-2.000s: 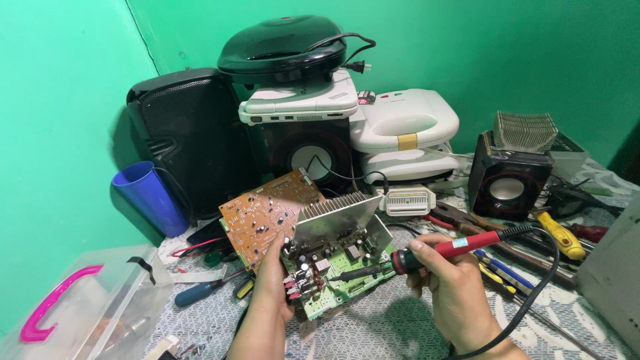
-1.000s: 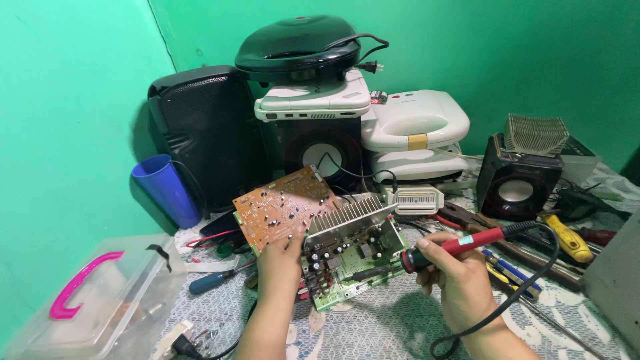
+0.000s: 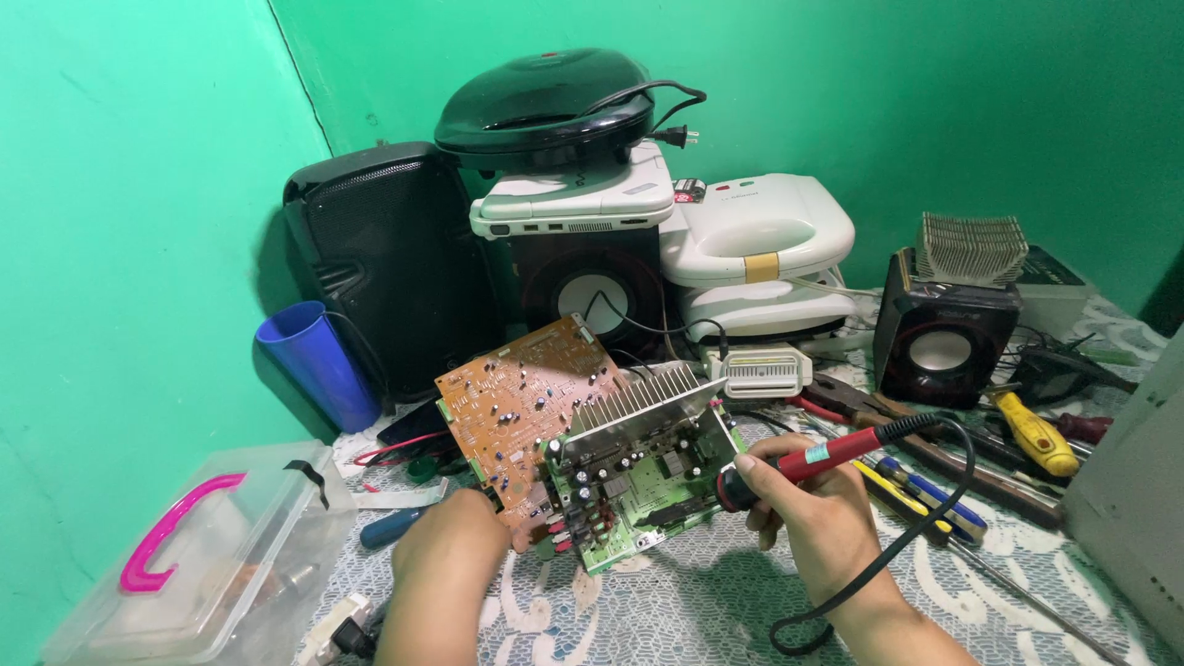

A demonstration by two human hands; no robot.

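Note:
My right hand (image 3: 814, 513) holds a red-handled soldering iron (image 3: 828, 453), its dark tip end lying over the green circuit board (image 3: 657, 490). That board carries capacitors, connectors along its lower left edge and a finned aluminium heatsink (image 3: 647, 407) along its back. My left hand (image 3: 453, 546) is at the lower left edge of an orange-brown circuit board (image 3: 527, 398), left of the green one. Its fingertips are hidden behind the hand, so a grip cannot be made out.
A clear plastic box (image 3: 213, 546) stands at left, near a blue cup (image 3: 324, 365). Behind are a black speaker (image 3: 393, 268) and stacked appliances. Pliers (image 3: 851, 398), screwdrivers (image 3: 1031, 430) and a small speaker (image 3: 943, 342) lie or stand at right.
My left hand has moved off the green board's left side, down and to the left, to the orange-brown board's lower edge. The soldering iron remains in my right hand.

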